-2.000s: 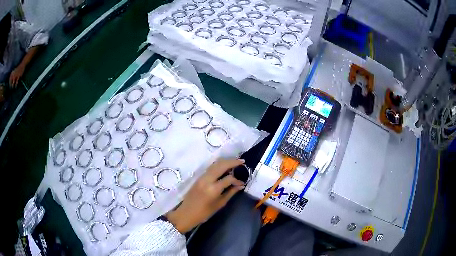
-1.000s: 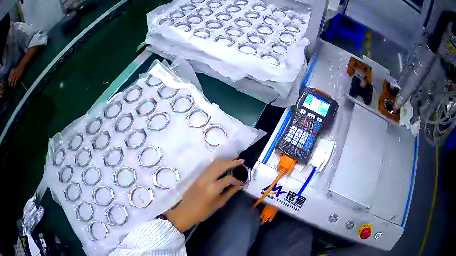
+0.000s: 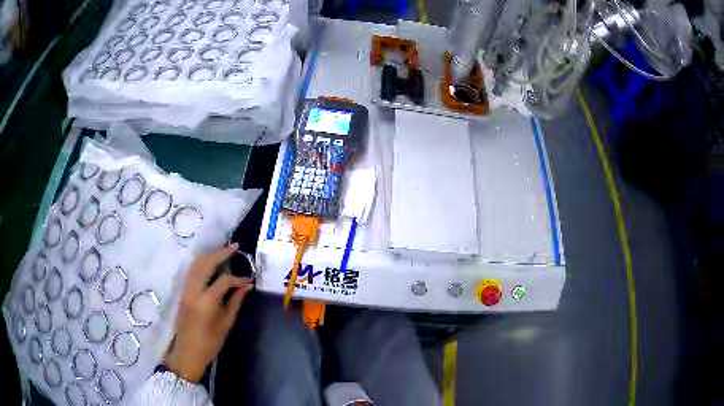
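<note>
My left hand (image 3: 208,305) is bare, at the right edge of the foam-lined tray (image 3: 171,258). Its thumb and fingers hold a silver ring (image 3: 252,266) by the rim, over the dark gap beside the machine. The tray carries rows of similar silver rings lying flat. A small white shape (image 3: 348,392) at the bottom edge, over my lap, looks like part of my gloved right hand. It is cut off, and its fingers cannot be made out.
The white machine (image 3: 508,198) stands in front, with a pendant (image 3: 324,158), a blue stick (image 3: 348,244) and a flat plate (image 3: 433,182). Two orange-brown fixtures (image 3: 394,51) (image 3: 464,99) sit behind, the right one under the machine head (image 3: 474,28). Stacked trays (image 3: 182,103) stand back left; red emergency stop (image 3: 490,293) in front.
The view has turned to the right, so the trays and machine appear further left. My left hand still holds the ring at the tray's edge. The white shape has come into view at the bottom.
</note>
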